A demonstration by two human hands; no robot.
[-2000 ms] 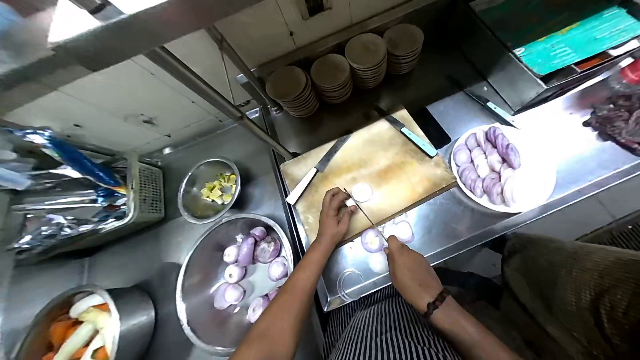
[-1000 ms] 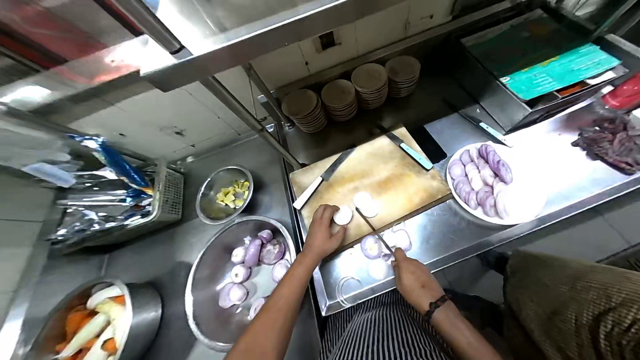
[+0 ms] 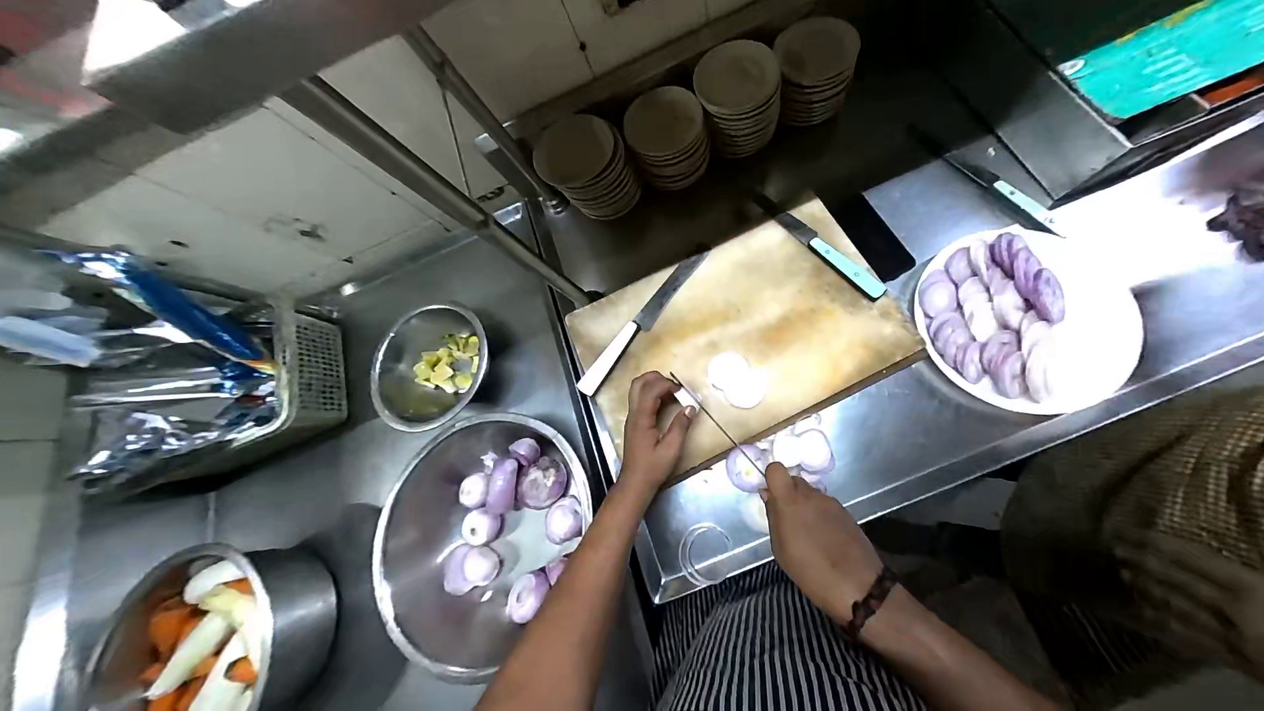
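Note:
On the wooden cutting board (image 3: 790, 286), my left hand (image 3: 654, 430) has its fingers closed on a small pale onion piece (image 3: 685, 399) near the lower left edge. My right hand (image 3: 815, 528) grips a thin-bladed knife (image 3: 719, 427), its blade reaching up beside my left fingertips. Two round white onion slices (image 3: 736, 380) lie on the board just right of the knife. More onion slices (image 3: 805, 451) rest on the steel counter beside my right hand. A white-handled knife (image 3: 637, 331) and a knife with a light blue handle (image 3: 844, 265) lie on the board.
A white plate of sliced onions (image 3: 1096, 390) stands right, with another knife (image 3: 1022, 205) behind. At left are a steel bowl of peeled onions (image 3: 395, 612), a smaller bowl of yellow-green pieces (image 3: 380, 370) and a pot of vegetables (image 3: 306, 602). Stacked dishes (image 3: 736, 79) stand behind. A person's clothing (image 3: 1145, 523) is close right.
The onion held at my left fingers looks smaller than a second ago. Round slices lie on the board to its right, where one lay two seconds ago. The view has shifted.

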